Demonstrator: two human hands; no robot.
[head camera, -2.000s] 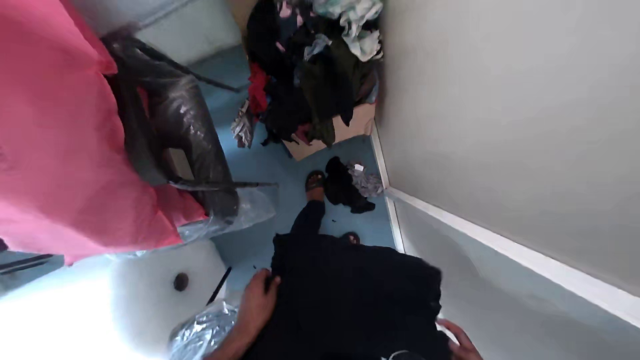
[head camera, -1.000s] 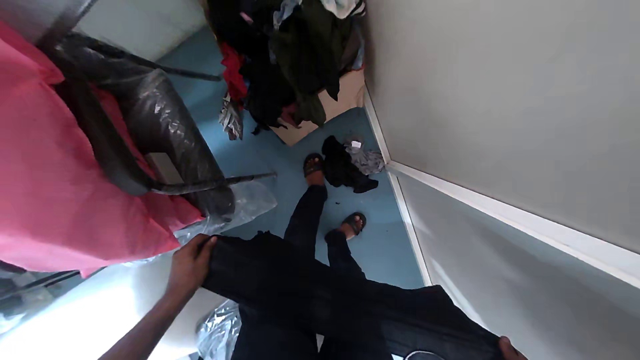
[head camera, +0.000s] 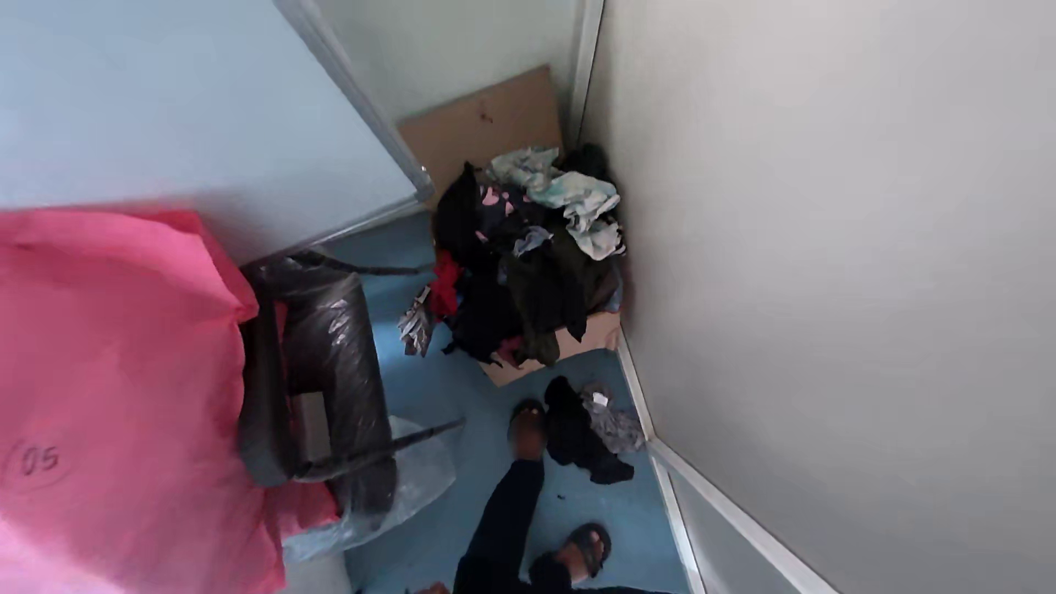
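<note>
Only a sliver of my left hand (head camera: 432, 588) shows at the bottom edge, beside my dark trouser leg (head camera: 503, 511); what its fingers do is cut off. My right hand is out of the frame. A thin strip of dark cloth (head camera: 623, 590) runs along the bottom edge, mostly hidden. Ahead, a heap of mixed clothes (head camera: 536, 272) spills over an open cardboard box (head camera: 590, 334) in the corner. Near my sandalled foot (head camera: 526, 425), a black garment (head camera: 577, 433) and a grey patterned cloth (head camera: 612, 421) lie on the floor.
A large pink fabric sack (head camera: 124, 371) fills the left side, beside a black metal-framed chair (head camera: 264, 404) with dark plastic wrapping (head camera: 338, 346). Clear plastic (head camera: 421, 478) lies below it. A pale wall (head camera: 825, 247) with a white skirting strip (head camera: 734, 520) bounds the right.
The black garment held spread between both hands has dropped almost wholly out of view, with the hands. The view has tilted up, showing more of the box and the panels behind it.
</note>
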